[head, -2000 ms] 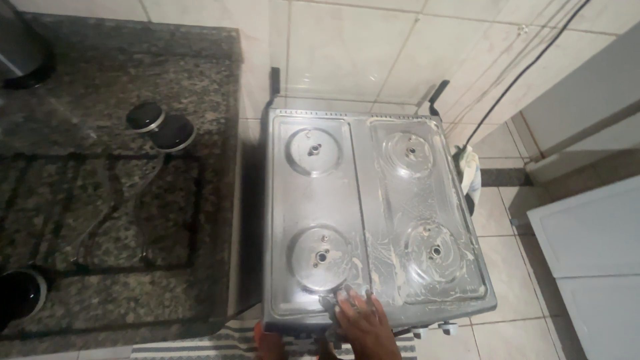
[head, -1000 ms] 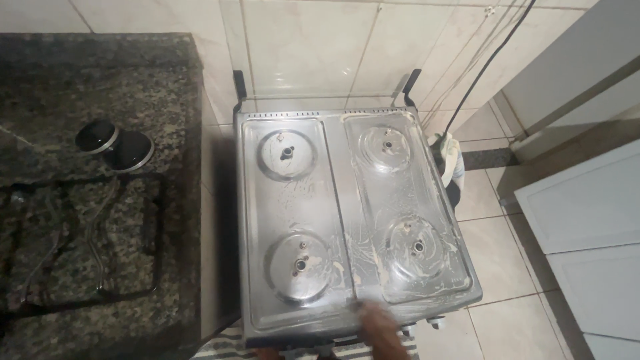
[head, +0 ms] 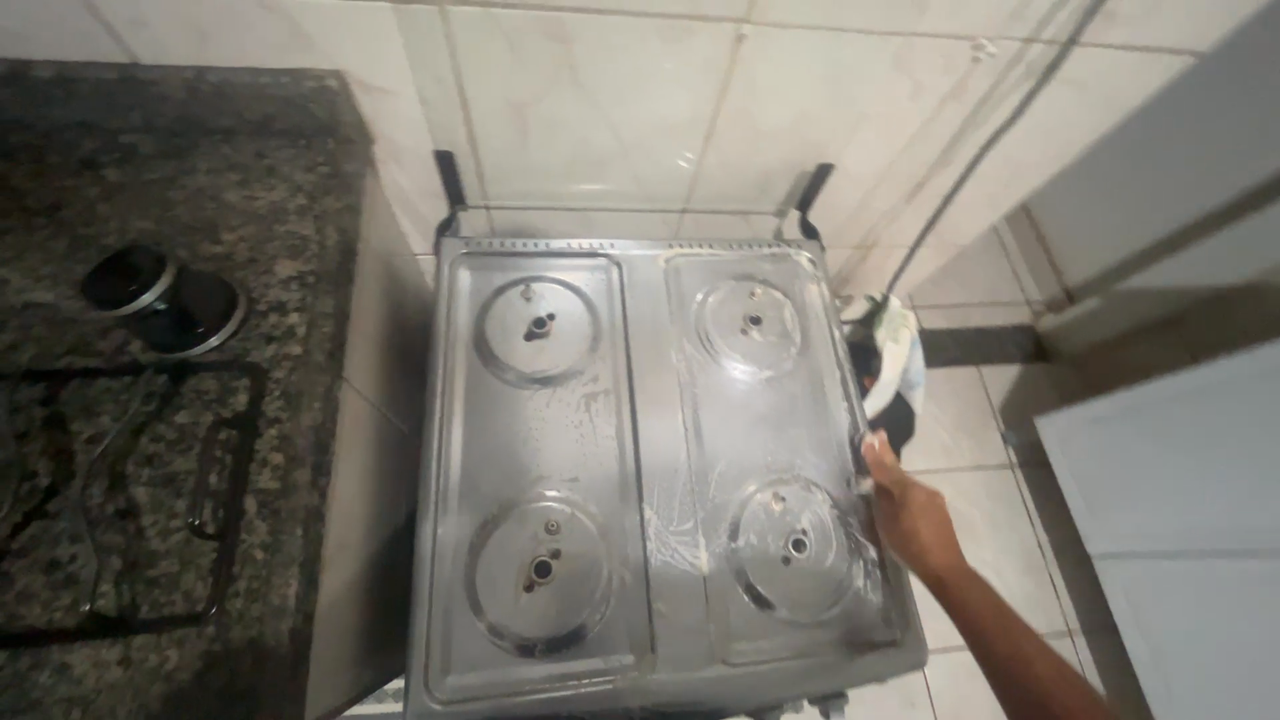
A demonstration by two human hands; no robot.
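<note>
A stainless steel gas stove top (head: pixel 655 400) has several round burner wells, without grates or caps on them. Whitish soapy smears show on its right half and centre strip, and small droplets lie on the left panel. My right hand (head: pixel 905 500) is at the stove's right edge, fingers bent against the rim; whether something is under the fingers cannot be told. My left hand is out of view. Behind the stove stands a raised glass lid (head: pixel 620 130) between two black hinges.
On the granite countertop (head: pixel 290 200) at left are black burner caps (head: pixel 190 315) and a dark pan-support grate (head: pixel 245 450). A cloth-like bundle (head: pixel 900 350) and a black cable (head: pixel 980 150) are right of the stove. A white cabinet (head: pixel 1180 500) stands farther right.
My right hand has moved from the stove's front edge to its right edge. Fewer smears show around the right burner wells than before. Fingers seen at the front edge earlier are out of view.
</note>
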